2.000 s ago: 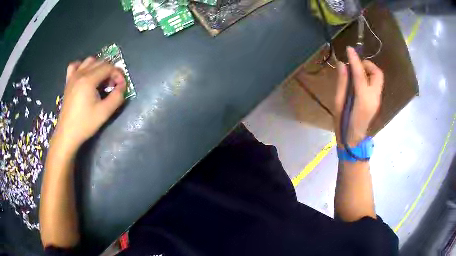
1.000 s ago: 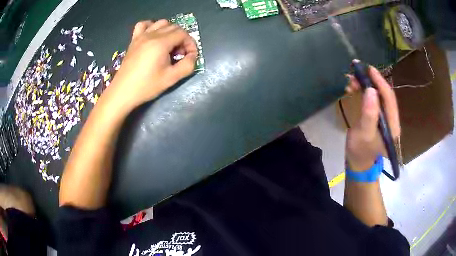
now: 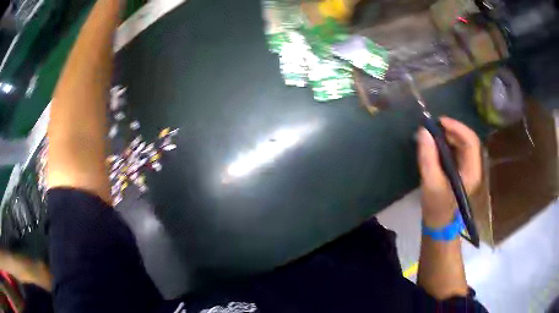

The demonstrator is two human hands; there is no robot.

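Note:
My right hand [image 3: 450, 162] is closed around the black handle of the soldering iron [image 3: 448, 168]. The iron's metal shaft points up and away, its tip near the brownish tray [image 3: 423, 67]. My left forearm reaches up at the left, and my left hand is cut off by the top edge. Stacked green-and-white circuit boards [image 3: 322, 70] lie at the top middle, blurred. A heap of small white and yellow parts [image 3: 138, 162] lies on the green bench top [image 3: 245, 226], partly hidden behind my left forearm.
A yellow-rimmed solder spool [image 3: 499, 96] is at the right bench edge, with a brown cardboard box [image 3: 524, 177] below it. A yellow object [image 3: 334, 8] is by the boards. Another person's arm [image 3: 24, 269] shows at the lower left, near dark thin parts [image 3: 24, 208].
My left hand has left the small board and moved up out of the picture; that board no longer shows. The view has shifted, bringing more stacked boards in. My right hand still holds the iron.

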